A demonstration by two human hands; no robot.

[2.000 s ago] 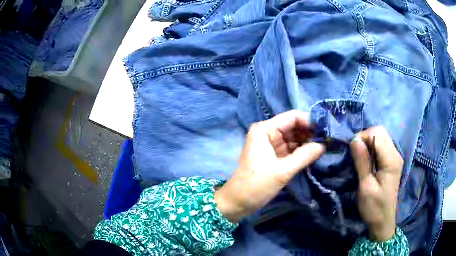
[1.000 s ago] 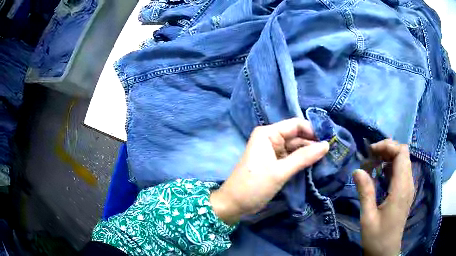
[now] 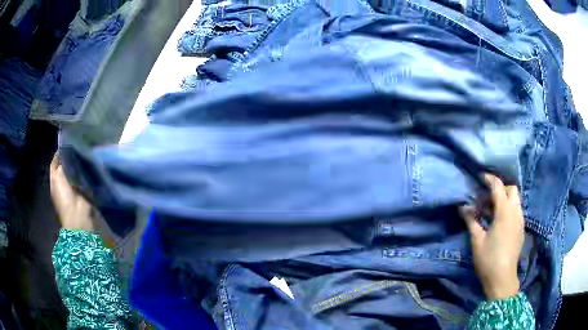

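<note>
A faded blue denim garment (image 3: 290, 167) lies over other denim, and its sleeve is stretched to the left and blurred by motion. My left hand (image 3: 76, 196) is at the far left, closed around the dark cuff end of the sleeve (image 3: 106, 193); its fingers are partly hidden behind the cloth. My right hand (image 3: 495, 225) is at the right over the garment, thumb and fingers curled close together. Whether it holds cloth or a tool I cannot tell.
More denim (image 3: 225, 38) is piled at the back on the white table (image 3: 155, 84). A pale tub with denim (image 3: 80, 58) stands at the upper left. A blue bin (image 3: 151, 277) is below the table edge. A small white piece (image 3: 282, 287) lies on denim at the front.
My left hand has moved far left from the cuff's earlier place near the middle, pulling the sleeve out straight. The denim lying at the left is now covered. My right hand stays at the right.
</note>
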